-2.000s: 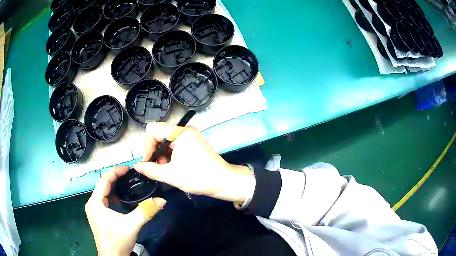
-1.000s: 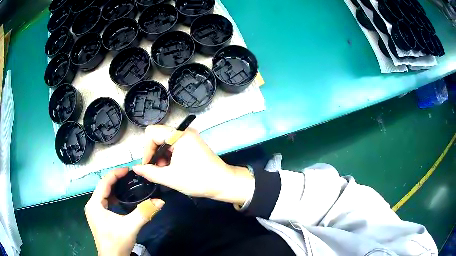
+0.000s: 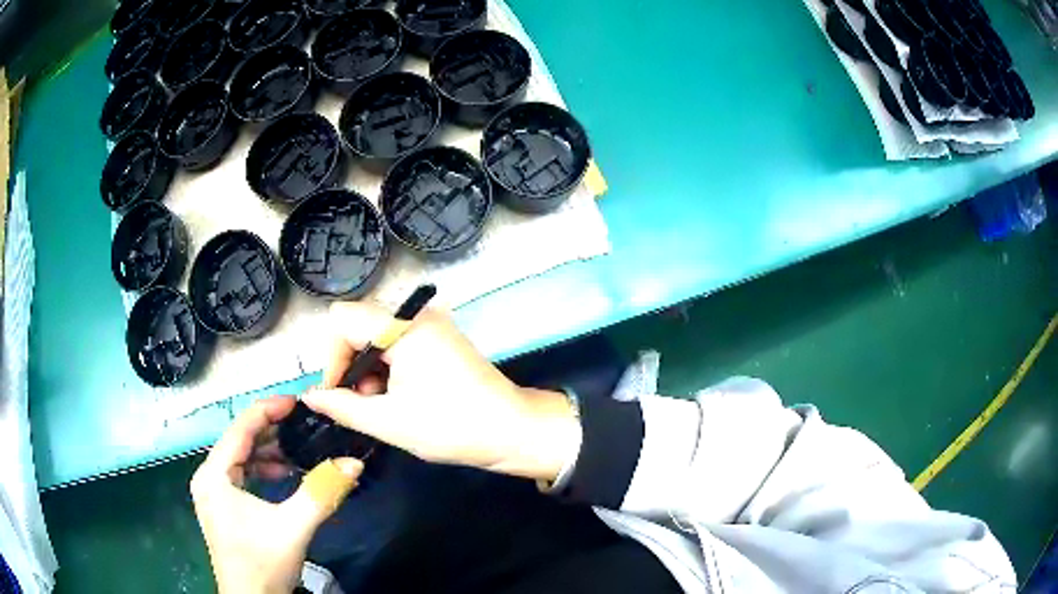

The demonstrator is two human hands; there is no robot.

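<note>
A round black housing is held in my left hand at the bench's front edge, tilted, its near side by my thumb, which wears a yellow-orange finger cot. My right hand is above and to the right of it, holding a dark pen-like tool like a pencil. A yellow-orange sleeve shows on a finger beside the tool. The tool's tip is hidden behind my fingers, at the housing's upper rim. The housing's floor is mostly dark and partly covered by my fingers.
Rows of black round housings with blocks on their floors stand on a white sheet on the blue-green bench. Layered housings lie at the back right. White sheets are at the left edge. A blue object is beyond the bench edge.
The housing in my left hand has tilted, so less of its inside shows. The tool's dark end has moved slightly down and left. The view has shifted slightly.
</note>
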